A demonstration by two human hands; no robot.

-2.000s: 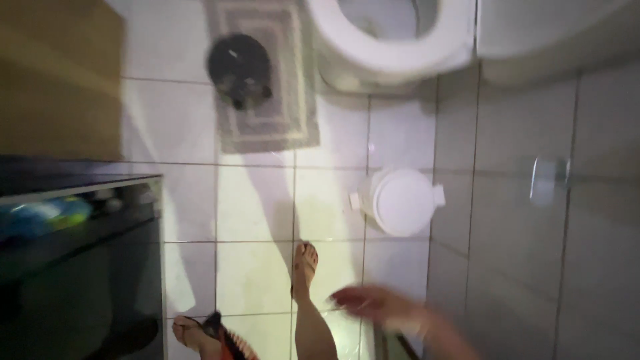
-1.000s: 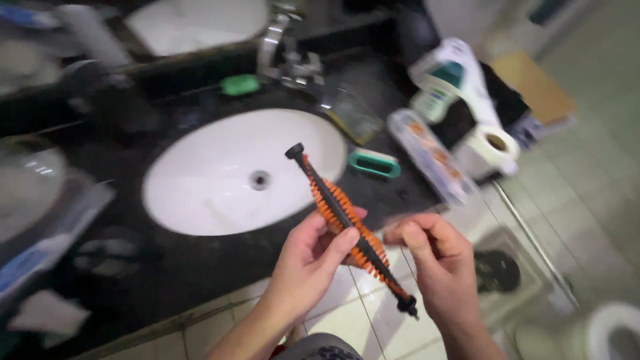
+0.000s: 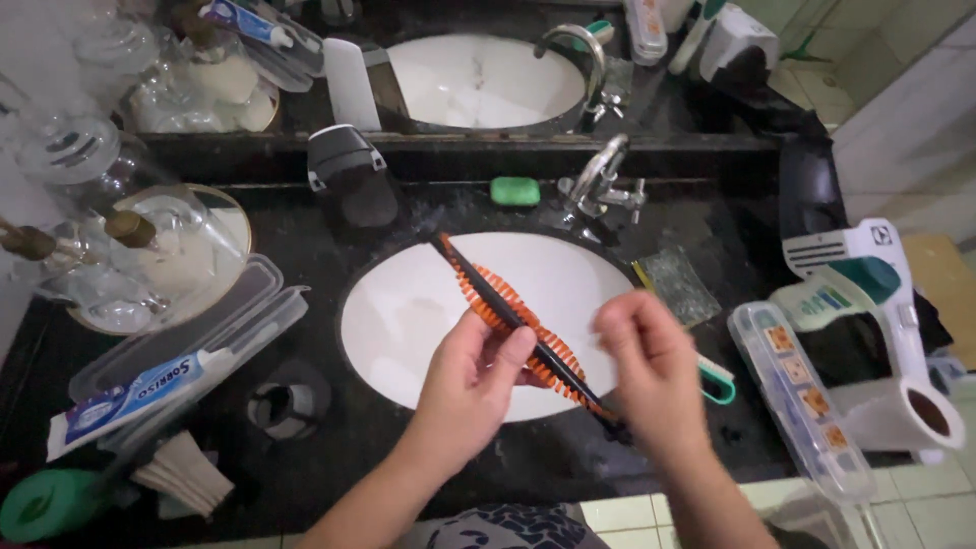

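A black vacuum brush roller with orange bristles (image 3: 499, 305) lies slantwise over the white oval sink basin (image 3: 381, 343). My left hand (image 3: 476, 374) grips it near the middle, thumb on top. My right hand (image 3: 652, 358) is beside the roller's lower right part, fingers curled and blurred; whether it touches the roller or pinches something small cannot be told. Behind the basin are a green soap bar (image 3: 515, 191) and a chrome faucet (image 3: 598, 179). A green-and-white brush (image 3: 717, 381) lies to the right, partly behind my right hand.
On the black countertop (image 3: 534, 473), a toothpaste tube (image 3: 137, 396), a clear plastic case (image 3: 191, 335), a dark ring-shaped part (image 3: 282, 408) and glass jars (image 3: 152, 252) stand left. Right are a long clear case (image 3: 801, 396), a bottle (image 3: 827, 297), a white hair dryer (image 3: 884, 267) and a paper roll (image 3: 900, 415).
Two seconds ago the view showed the floor and toilet. Since one second ago, my left hand still holds the roller, and my right hand remains near its lower part.
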